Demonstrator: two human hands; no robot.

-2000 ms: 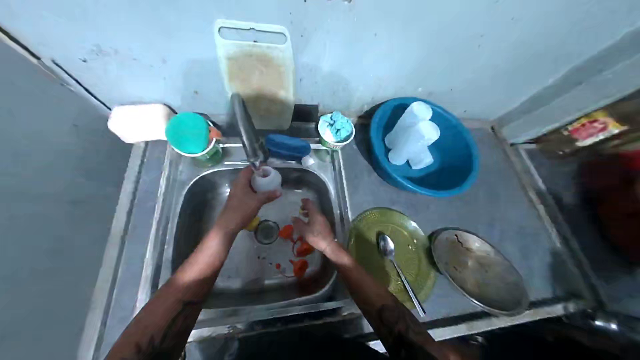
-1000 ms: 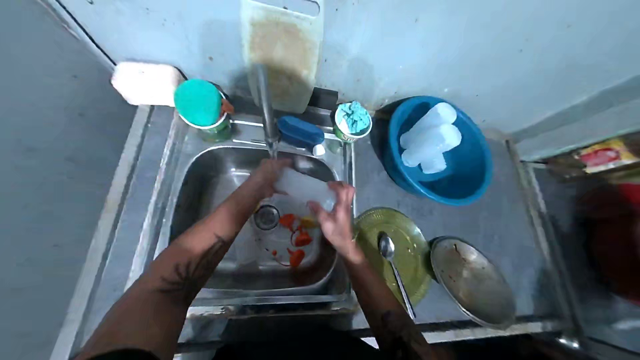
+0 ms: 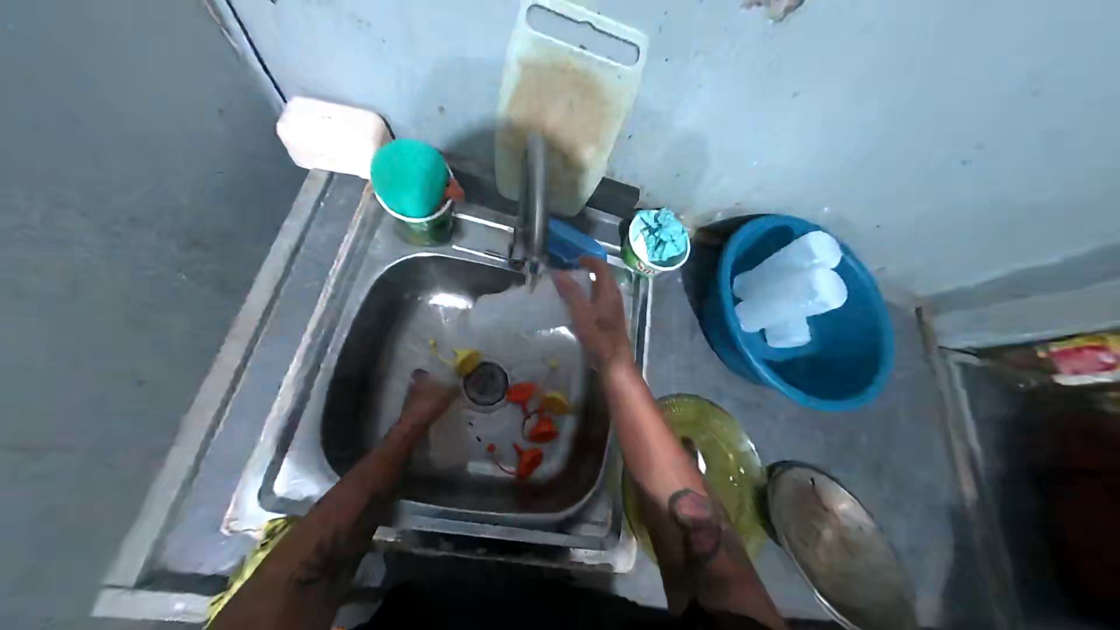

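My left hand [image 3: 429, 398] is low in the steel sink [image 3: 350, 420], left of the drain [image 3: 486, 385] and near a yellow piece [image 3: 466, 361]; its fingers are blurred and what they hold cannot be told. Below and right of the tap [image 3: 535, 210], my right hand [image 3: 597, 319] has its thumb and fingers apart. A pale, translucent blurred shape [image 3: 516, 311] lies beside it under the tap; whether the hand grips it is unclear. Orange pieces [image 3: 528, 461] and another yellow piece [image 3: 555, 402] lie in the basin, right of the drain.
A blue tub [image 3: 744, 350] with translucent containers [image 3: 787, 284] stands at the right. A green plate [image 3: 722, 446] and metal pan [image 3: 840, 534] lie nearer. Behind the sink are a cutting board [image 3: 564, 105], blue brush or sponge [image 3: 573, 242] and two cups [image 3: 426, 229], [image 3: 647, 262].
My hands have parted: a second ago both were at a translucent container under the tap. The left has moved down into the basin, while the right has moved up towards the tap.
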